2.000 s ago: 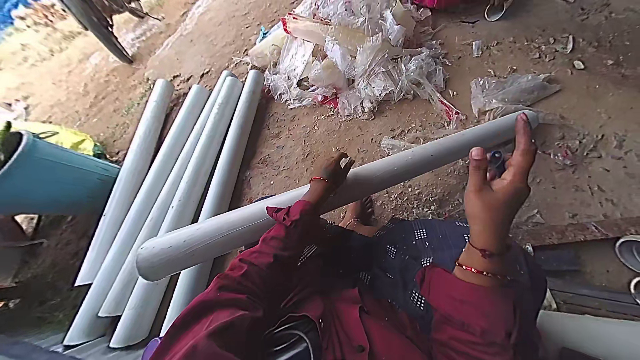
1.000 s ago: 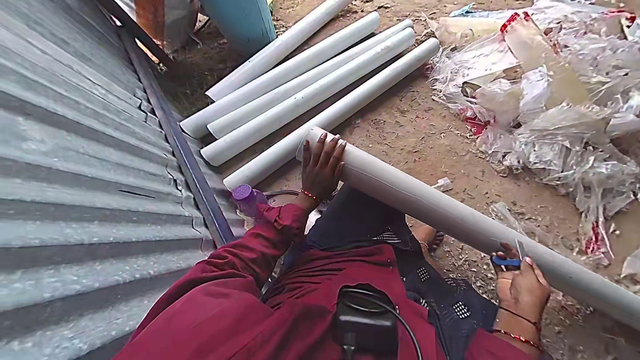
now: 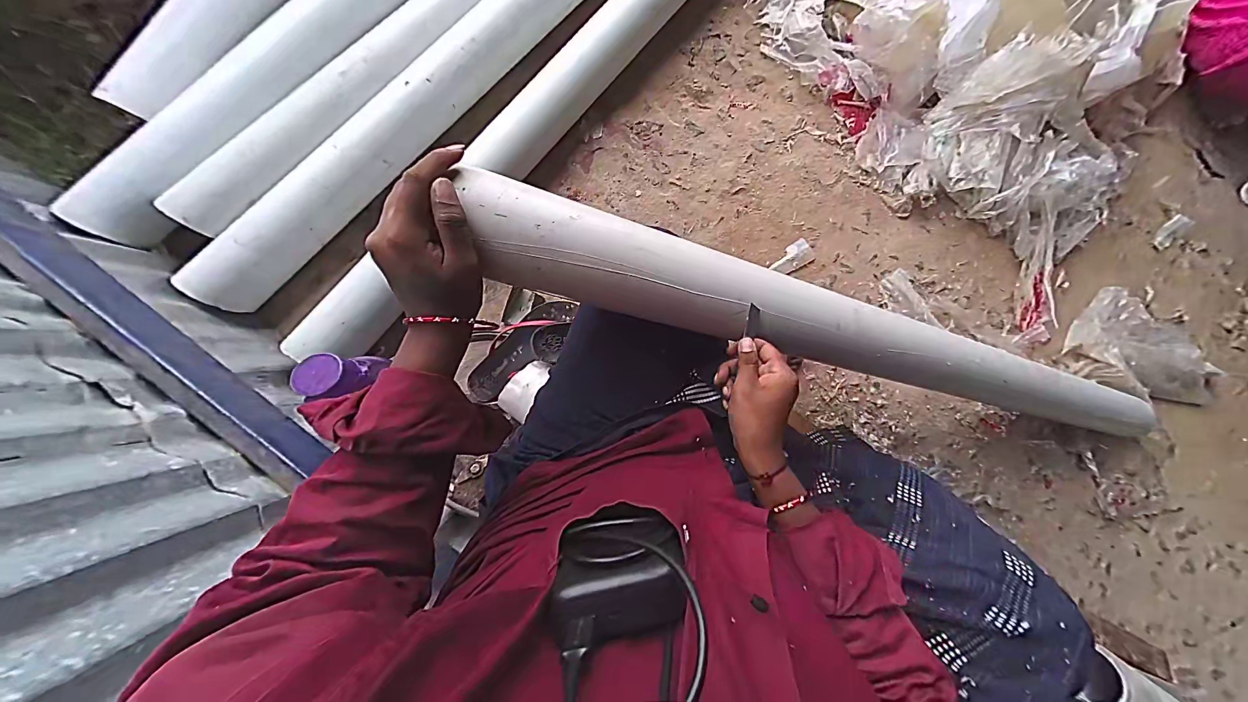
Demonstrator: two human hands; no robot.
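A long whitish tube (image 3: 624, 258) lies slanting over my lap, its near-left end higher in the view than its right end. My left hand (image 3: 426, 229) grips the tube's left end, fingers over the rim. Below the tube's middle, my right hand (image 3: 760, 390) is closed on a small cutter with a thin dark blade (image 3: 752, 320); the blade tip is against the tube's side. The cutter's handle is mostly hidden in my fingers. A fine line runs along the tube's surface from the left end towards the blade.
Several similar tubes (image 3: 380, 146) lie side by side at the upper left. Crumpled clear plastic wrapping (image 3: 1014, 127) is heaped on the dirt at the upper right. Corrugated metal sheet (image 3: 107, 487) with a blue metal bar (image 3: 166, 331) borders the left. A purple-capped container (image 3: 327, 376) stands beside my left forearm.
My left hand has moved from partway along the tube to its end. My right hand has moved from the tube's far end towards its middle, and the blade now touches the side. The view has shifted.
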